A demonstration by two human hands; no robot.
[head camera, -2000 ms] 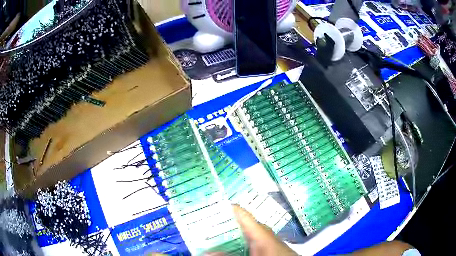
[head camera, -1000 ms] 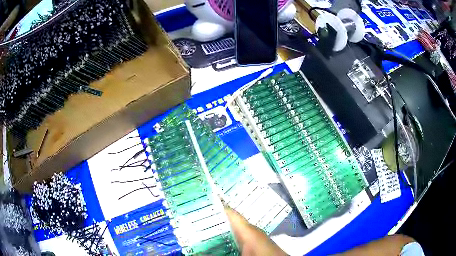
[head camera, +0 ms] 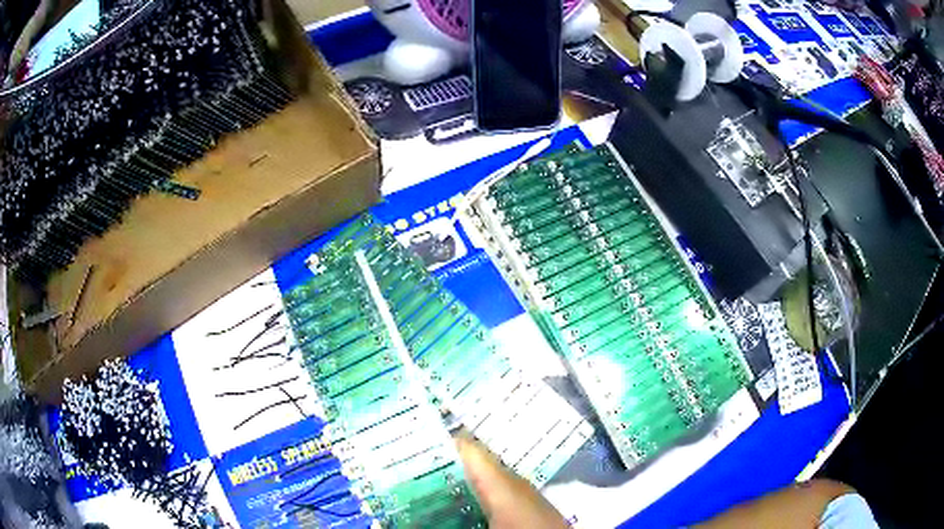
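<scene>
A green PCB panel [head camera: 342, 362] lies at an angle at lower centre, with thin black lead wires [head camera: 254, 356] sticking out of its left side. My right hand [head camera: 502, 491] is at the bottom edge, partly cut off, with a digit pressed at the panel's right edge; it appears to hold the panel, its other fingers hidden. Another green panel [head camera: 440, 315] lies partly under it. Stacked PCB panels [head camera: 621, 310] lie flat to the right. A loose bunch of black wires with pale tips [head camera: 114, 424] is at lower left. My left hand is not in view.
An open carton [head camera: 228, 248] with dense black wired boards stands upper left. A black smartphone [head camera: 518, 67] stands at top centre before a white and pink fan [head camera: 419, 47]. White reels [head camera: 673, 57], a dark block [head camera: 694, 207] and cables are at the right.
The view has shifted slightly. The held panel has turned and moved a little left over the panel beneath, showing more of it. A sliver of skin at the bottom left of centre is gone.
</scene>
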